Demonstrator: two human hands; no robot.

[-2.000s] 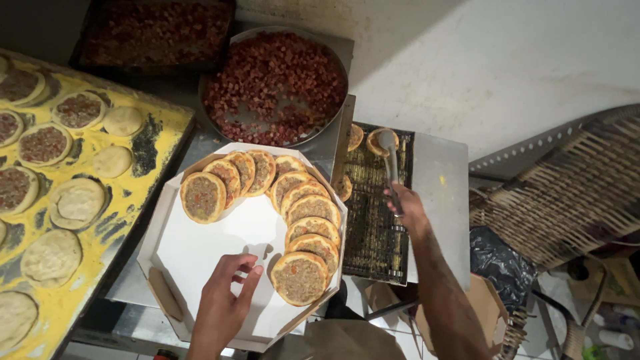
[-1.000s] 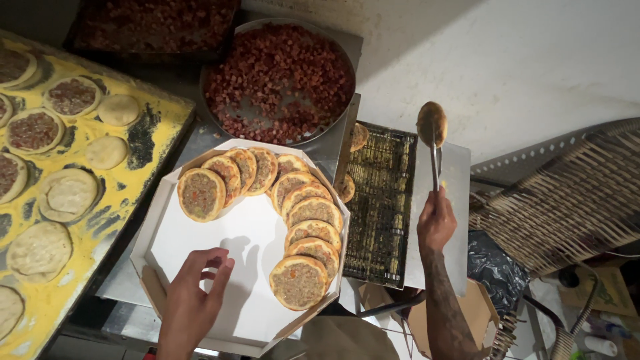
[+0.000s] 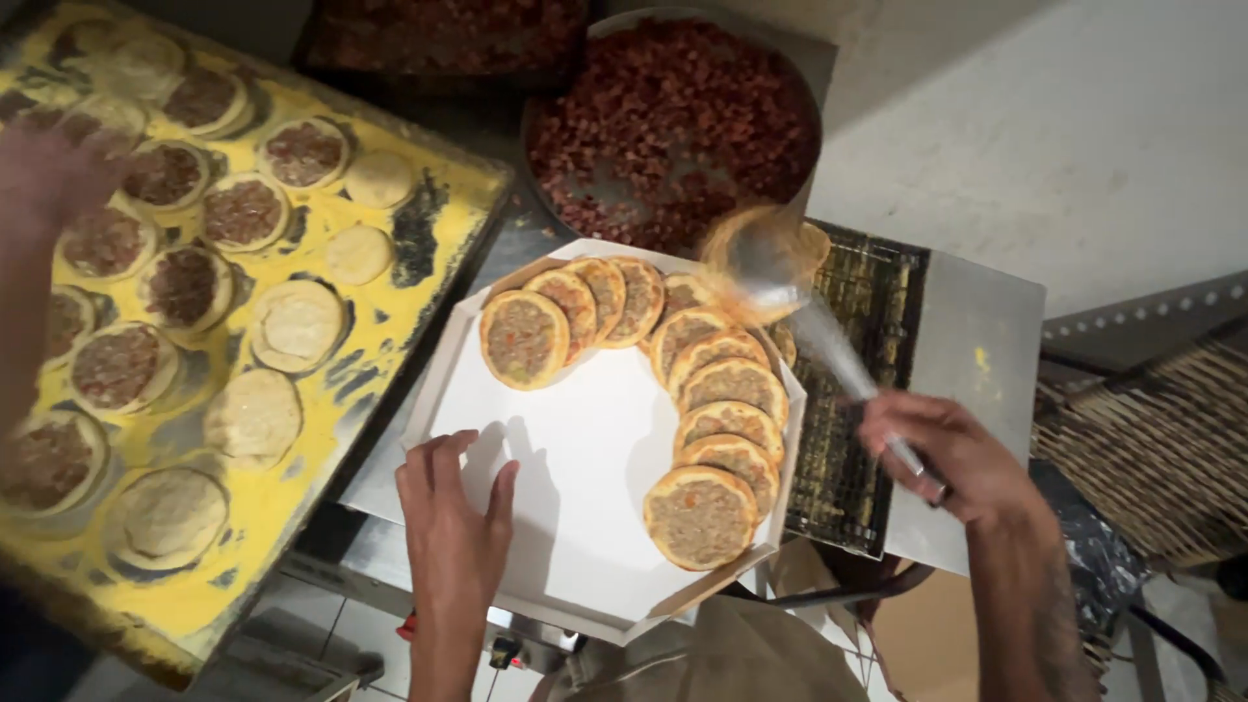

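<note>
My right hand [image 3: 931,458] grips metal tongs [image 3: 838,351], whose blurred tips hold a round meat-topped flatbread [image 3: 751,263] above the upper right edge of an open octagonal cardboard box [image 3: 585,595]. Inside the box, overlapping baked meat flatbreads [image 3: 700,517] form an arc along the top and right side. My left hand [image 3: 458,517] is over the box's lower left part, fingers apart and holding nothing. Right of the box lies a dark wire rack tray [image 3: 858,292], with part of a flatbread [image 3: 782,341] showing at the box's edge.
At left, a yellow floured board [image 3: 458,195] bears raw dough rounds, many meat-topped; another person's hand [image 3: 68,166] is over it. A round pan of diced red filling [image 3: 673,127] and a dark tray of filling [image 3: 448,34] stand behind the box. A woven chair [image 3: 1150,439] is at right.
My right hand has brought the tongs and flatbread leftward from beyond the rack to the box. Another person's hand has appeared over the floured board.
</note>
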